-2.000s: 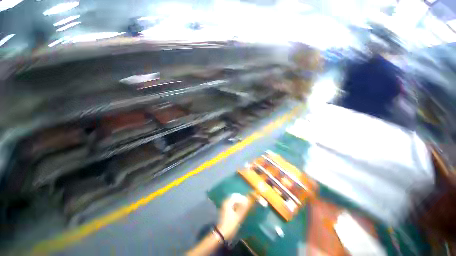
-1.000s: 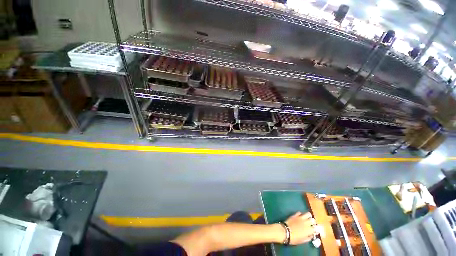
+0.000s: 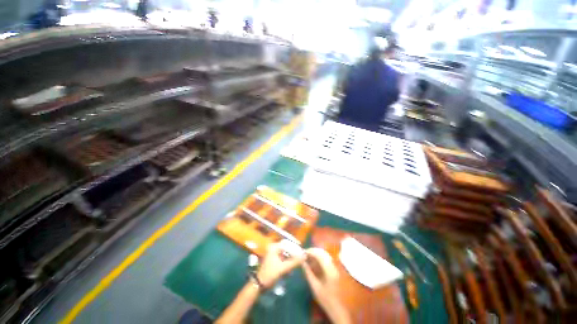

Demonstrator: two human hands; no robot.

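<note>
My left hand (image 3: 278,262) and my right hand (image 3: 321,271) meet at the front edge of the orange-brown bakelite fixture (image 3: 243,231). Their fingertips are close together around a small white item (image 3: 290,248), which is blurred and partly hidden by the fingers. The fixture has two silver bars over dark parts. To its right lies a plain orange-brown bakelite plate (image 3: 379,306) with a white sheet (image 3: 368,262) on it.
A tall white tray stack (image 3: 360,199) stands beyond the plate. Orange-brown fixtures (image 3: 465,190) are piled at the right. A slim orange-yellow tool (image 3: 412,291) lies right of the plate. Wire racks stand left, past a yellow floor line. A person in dark blue (image 3: 370,92) is beyond the trays.
The view has swung right from the racks to the bench. My right hand has come into view beside my left hand, and the small white item now shows between them.
</note>
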